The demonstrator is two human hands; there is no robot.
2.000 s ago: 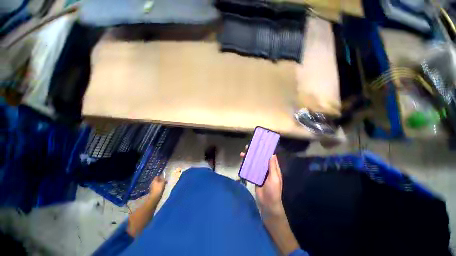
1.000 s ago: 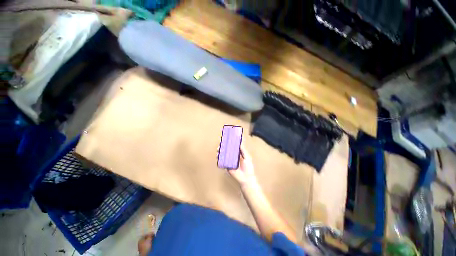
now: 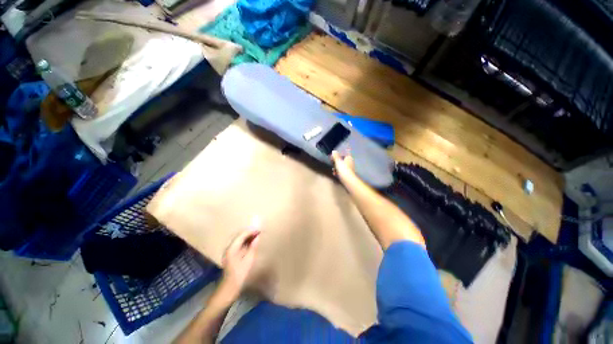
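Note:
A smartphone (image 3: 333, 138) with a dark screen lies on the grey padded board (image 3: 275, 101). My right hand (image 3: 343, 164) is at the phone's near edge, its fingertips just below it and slightly apart, not closed round it. A small pale bar, perhaps a lighter (image 3: 312, 133), lies left of the phone. My left hand (image 3: 240, 254) is over the near edge of the tan board (image 3: 282, 201). A small blurred whitish stick, apparently a cigarette (image 3: 257, 223), is between its fingertips.
The pressed black stack (image 3: 447, 218) is right of the grey board. A blue crate (image 3: 144, 302) with black pieces stands at lower left. A wooden surface (image 3: 430, 114) with blue cloth runs behind. A plastic bottle (image 3: 77, 101) is at upper left.
The phone has gone from my right hand onto the grey board, and its screen is now dark. My right arm reaches farther forward. My left hand has risen over the tan board. The view has shifted left.

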